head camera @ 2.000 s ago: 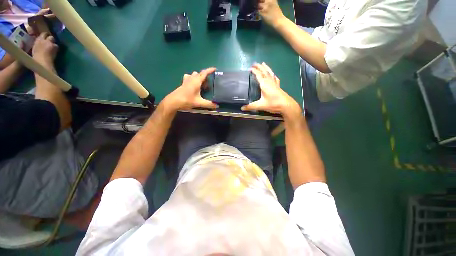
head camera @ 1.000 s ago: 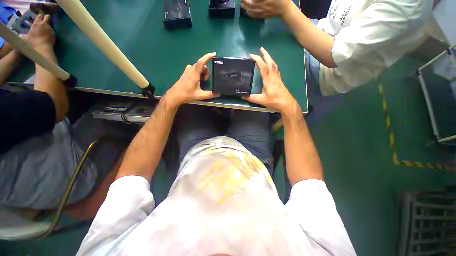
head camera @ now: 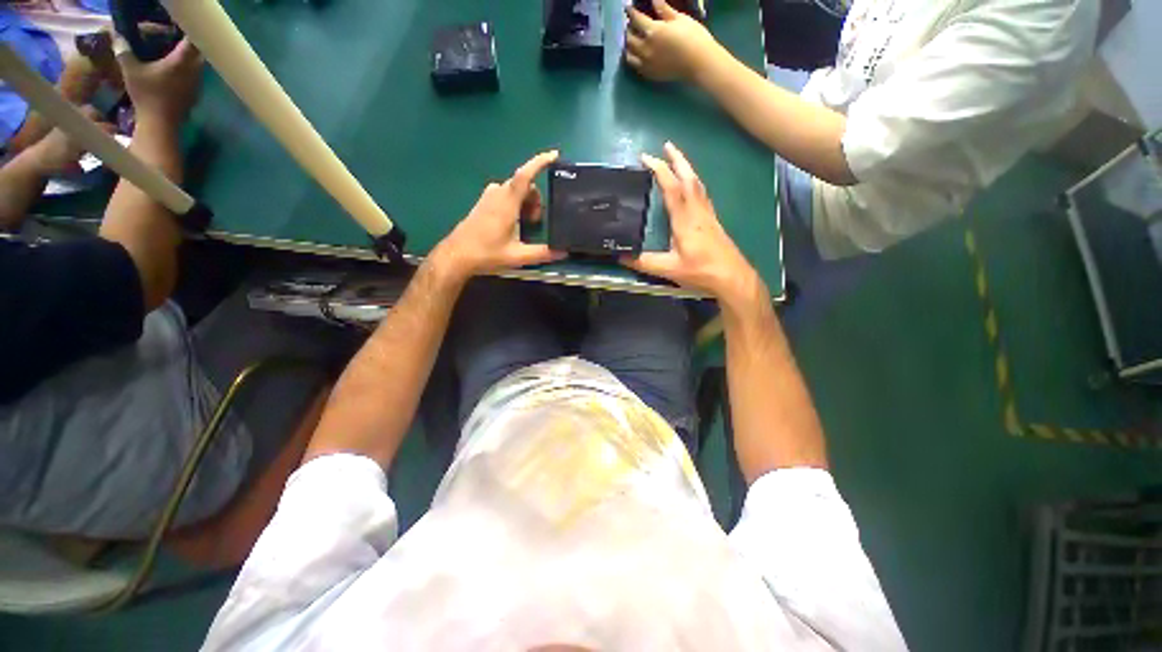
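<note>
A black retail box with small pale print is held between my two hands, near the front edge of the green table. It looks closed, its printed face towards me. My left hand grips its left side, fingers at the upper left corner and thumb at the lower left. My right hand grips its right side in the same way, with fingers at the upper right corner and thumb at the lower right.
A closed black box lies further back on the green table. Another black box stands beside a person's hand at the right. Cream-coloured tubes cross the left side. People sit at both sides.
The box in my hands was dark and blurred two seconds ago; now its printed face shows clearly. The neighbour's hand at the right has moved slightly. My grip looks much the same.
</note>
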